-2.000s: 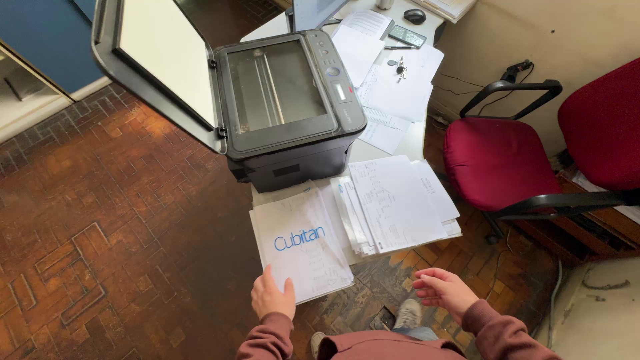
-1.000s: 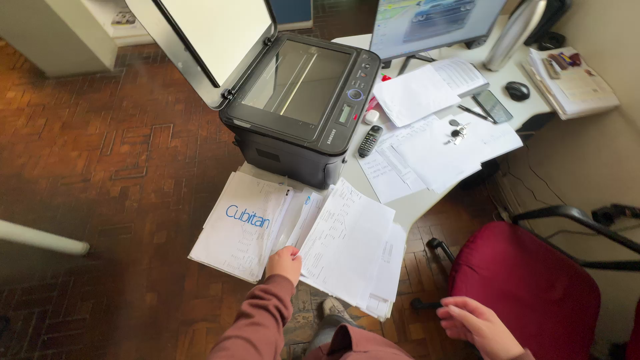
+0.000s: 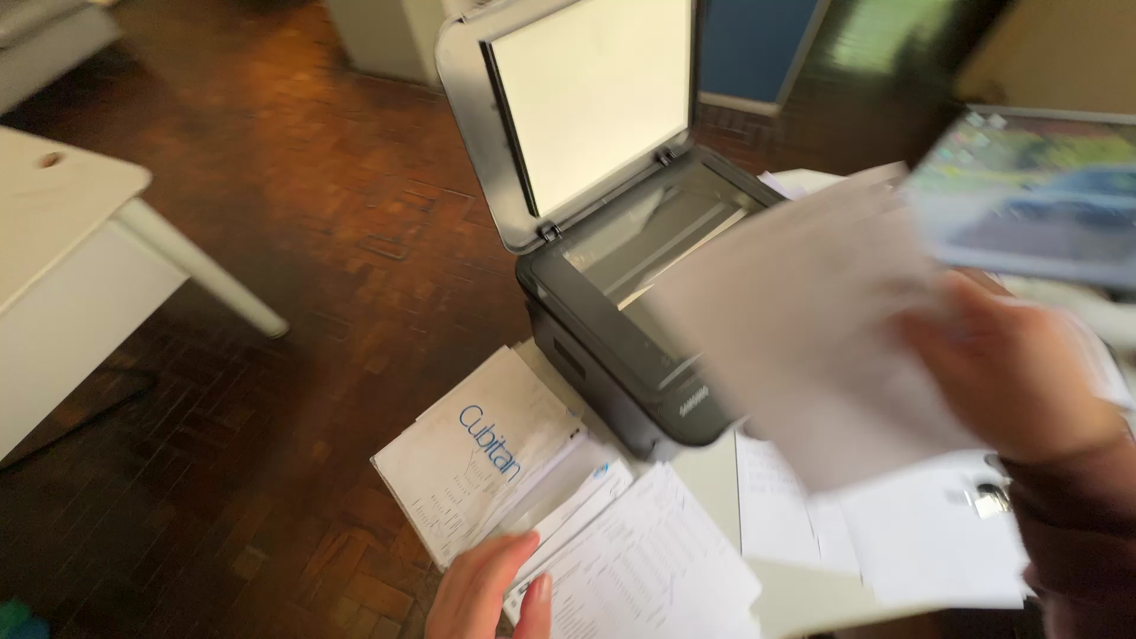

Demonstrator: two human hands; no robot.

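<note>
My right hand (image 3: 1012, 373) grips a sheet or thin bundle of paper (image 3: 799, 337), blurred, raised over the right part of the scanner glass of a multifunction printer (image 3: 603, 399). The printer's lid (image 3: 595, 98) stands raised, its white underside showing. My left hand (image 3: 497, 586) is at the bottom, thumb and fingers apart, at the near edge of the paper piles; whether it touches them I cannot tell. One pile (image 3: 470, 453) bears large blue lettering; beside it lies a pile of written sheets (image 3: 648, 559).
A monitor (image 3: 1029, 195) stands at the right behind the raised paper. More sheets (image 3: 932, 532) and a small metallic object (image 3: 990, 500) lie on the white desk (image 3: 799, 595). Another white table (image 3: 62, 204) with a slanted leg is at the left, over the parquet floor.
My right hand, with nothing visible in it before, now holds paper and is raised beside the printer. My left hand was at the piles a second ago with its fingers closer together. The view has swung left.
</note>
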